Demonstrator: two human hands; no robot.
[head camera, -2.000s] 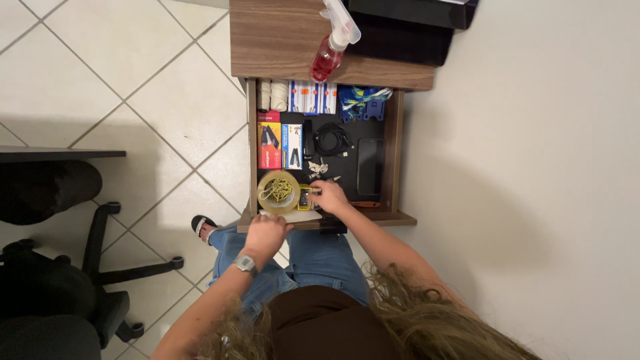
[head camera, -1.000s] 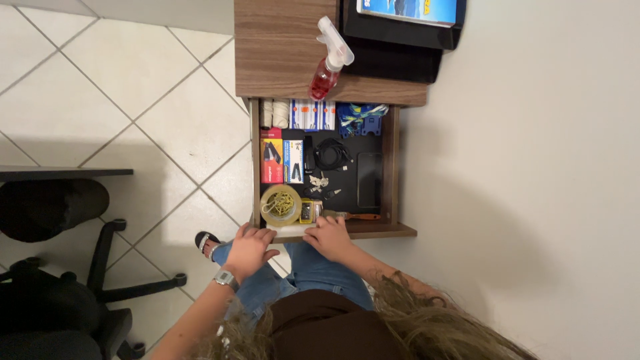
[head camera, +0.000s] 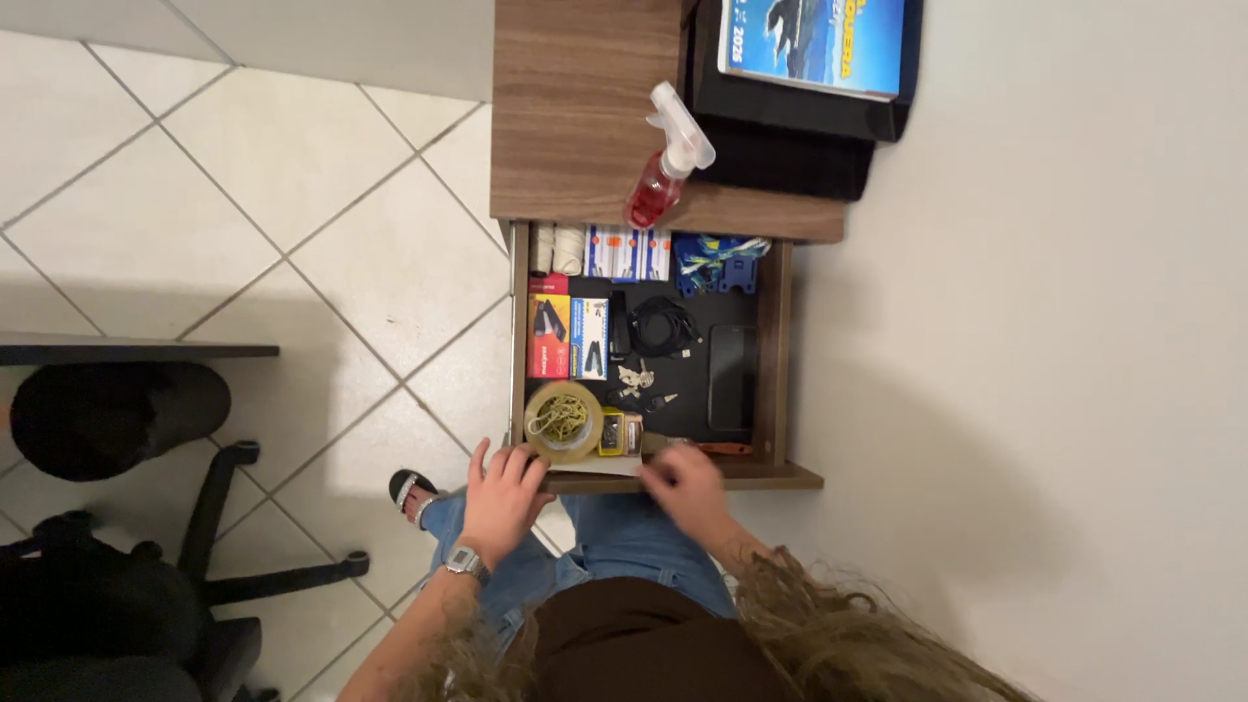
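My left hand (head camera: 507, 492) rests on the front edge of a pulled-out wooden drawer (head camera: 780, 477), fingers spread, by a roll of clear tape (head camera: 590, 429) with rubber bands (head camera: 561, 417) inside its ring. At the front edge further right is my right hand (head camera: 684, 483), blurred, its fingers curled; whether it grips the edge is unclear. Between them lie a small yellow box (head camera: 611, 433) and a white paper (head camera: 604, 465). Behind are keys (head camera: 663, 401), a coiled black cable (head camera: 663, 327), a black smartphone (head camera: 732, 378) and two stapler boxes (head camera: 549, 336).
On the wooden top stand a spray bottle with red liquid (head camera: 655, 190) and black trays (head camera: 780, 146) holding a magazine (head camera: 819, 44). Cord rolls (head camera: 568, 251) and blue items (head camera: 738, 274) fill the drawer's rear. A wall is at right, an office chair (head camera: 224, 590) at left.
My right hand has left the small yellow box inside the drawer and come back to the front edge, moving right along it in the last second. My left hand stays at the front edge.
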